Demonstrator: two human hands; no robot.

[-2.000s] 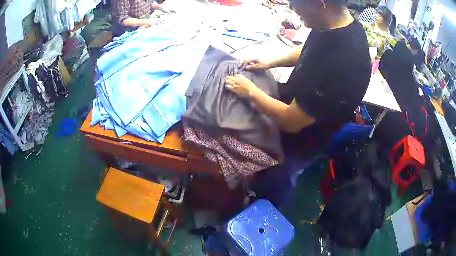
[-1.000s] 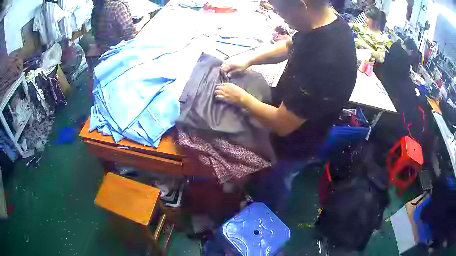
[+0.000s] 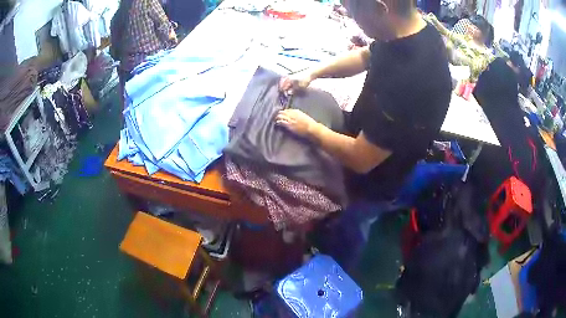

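Neither of my hands is in the picture. A dark grey-brown garment [image 3: 291, 146] lies over the near corner of the worktable [image 3: 167, 186]. A person in a black T-shirt [image 3: 406, 93] bends over it, with both hands on its upper part, at a fold. Pink-and-white flecked tweed pieces [image 3: 282, 202] hang out from under the dark garment over the table's edge. Light blue garment pieces [image 3: 174, 118] lie in layers to the left of it.
A wooden stool [image 3: 161, 243] and a blue plastic stool [image 3: 321, 290] stand before the table. A red plastic stool [image 3: 511, 208] is at the right. A person in a checked shirt [image 3: 143, 31] stands at the far left. Clothes hang along the left side.
The person in black has shifted their hands slightly along the dark garment's fold. The person in the checked shirt has moved left and now stands more upright. The camera view has shifted a little.
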